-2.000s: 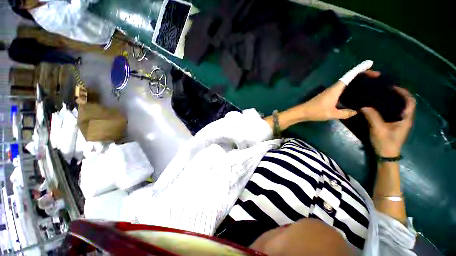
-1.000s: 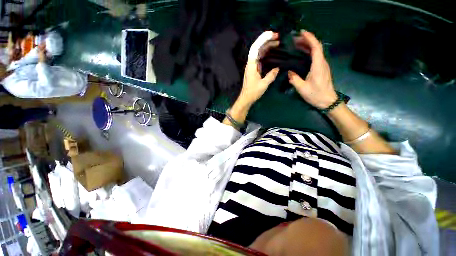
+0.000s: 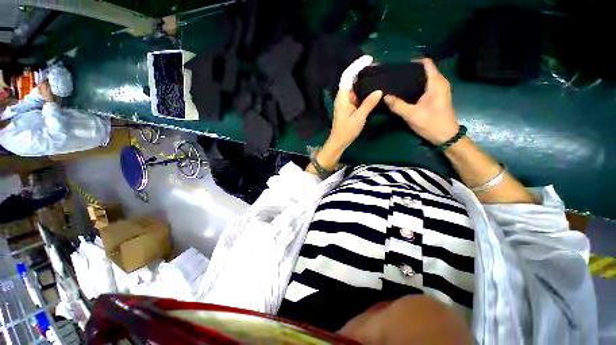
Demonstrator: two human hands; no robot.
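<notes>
A matte black foam insert (image 3: 392,81), a palm-sized block, is held level between both hands just above the green bench top (image 3: 540,145). My left hand (image 3: 351,111), with a white covering on one finger, grips its left end. My right hand (image 3: 431,106) grips its right end. Both thumbs press on the near edge, close together. A heap of dark foam pieces (image 3: 284,71) lies on the bench to the left. More black foam (image 3: 503,54) lies to the right of my hands, too dark to make out single pieces.
A white-edged tray of black parts (image 3: 190,84) is on the bench at left. Below the edge are a black plastic bag (image 3: 236,176), a blue round stool (image 3: 134,167) and brown cartons (image 3: 138,241). A person in white (image 3: 57,128) is at the far left.
The view has turned, and both hands, at the right two seconds ago, are now near the centre. The blurred foam insert of a second ago is now clear, gripped at both ends.
</notes>
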